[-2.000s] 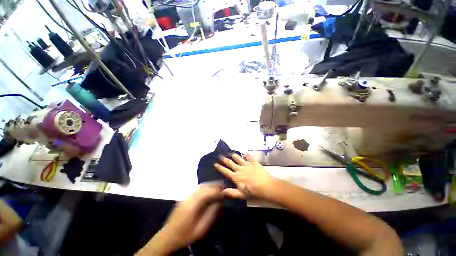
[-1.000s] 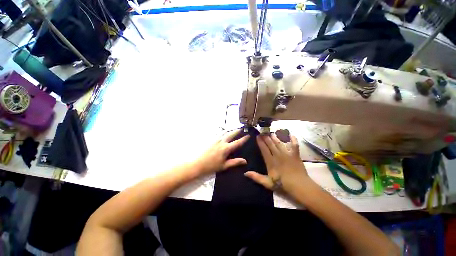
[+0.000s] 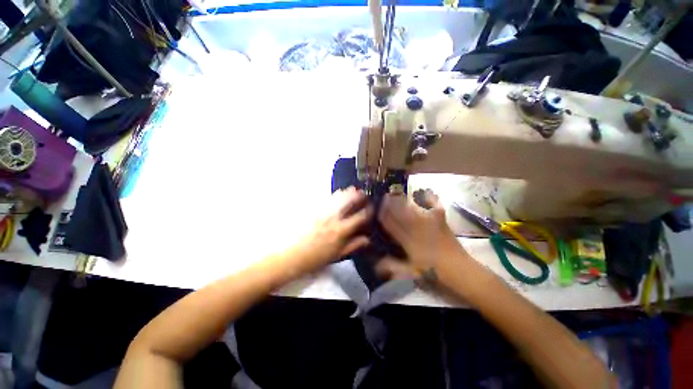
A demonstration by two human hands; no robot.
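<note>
A black cut piece [image 3: 368,262] with a pale grey-blue side lies under the left end of the cream sewing machine head [image 3: 486,148]. Part of it shows behind the presser foot, and its front end hangs over the table edge. My left hand [image 3: 342,232] holds the piece from the left, fingers close to the needle area. My right hand [image 3: 418,237], slightly blurred, holds it from the right. The fingers hide the needle point and much of the piece. More black and grey pieces [image 3: 371,334] hang below at my lap.
Scissors [image 3: 520,247] with green and yellow handles and a bright green packet [image 3: 566,262] lie right of my right hand. A dark folded cloth [image 3: 99,216] and a purple machine end [image 3: 34,163] are at left. Black cloth [image 3: 543,57] is heaped behind the head.
The wide black piece lay flat between my hands; now it is narrower, bunched, with pale sides showing, and part extends behind the needle. My hands stay on either side of the needle.
</note>
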